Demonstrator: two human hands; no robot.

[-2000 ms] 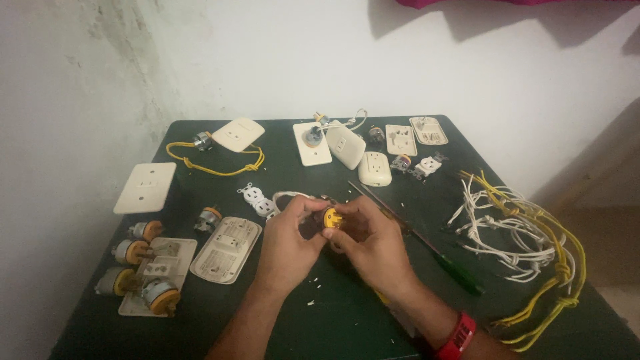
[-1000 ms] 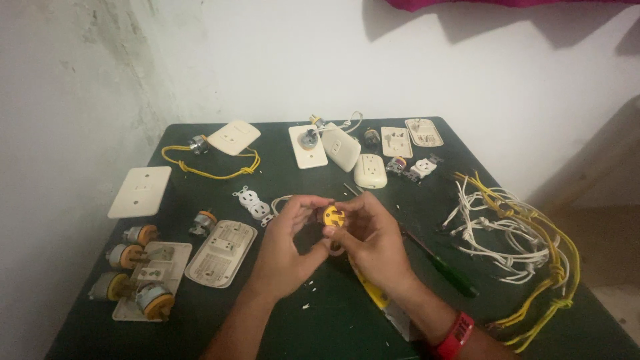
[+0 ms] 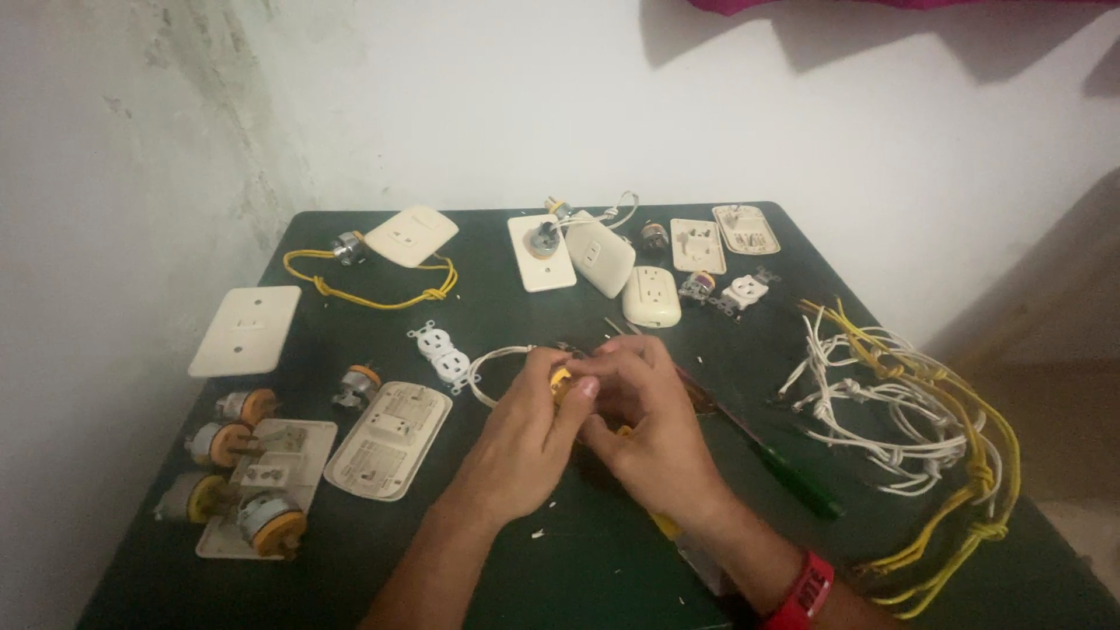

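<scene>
Near the middle of the green table, my left hand (image 3: 529,429) is closed around a small yellow-faced electrical plug (image 3: 560,378), mostly hidden by the fingers. My right hand (image 3: 652,420) meets it from the right, its fingers bent against the plug; whether it holds a part of its own is hidden. A white wire (image 3: 486,372) loops out on the left of my hands. Just beyond it lies a white duplex receptacle (image 3: 444,356). A screwdriver with a green handle (image 3: 801,479) lies right of my right hand. A yellow-handled tool (image 3: 665,525) is partly under my right forearm.
Several plugs (image 3: 273,525) rest on and around a cover plate (image 3: 319,437) at the left. An outlet cover (image 3: 389,442) lies beside them. Knotted yellow wire (image 3: 376,304) is at the back left. Outlets and plates (image 3: 542,254) stand at the back. Knotted wires (image 3: 901,420) spread at the right.
The plug's yellow face, plainly visible between my hands before, is now mostly covered. My right hand's fingers have shifted over the plug.
</scene>
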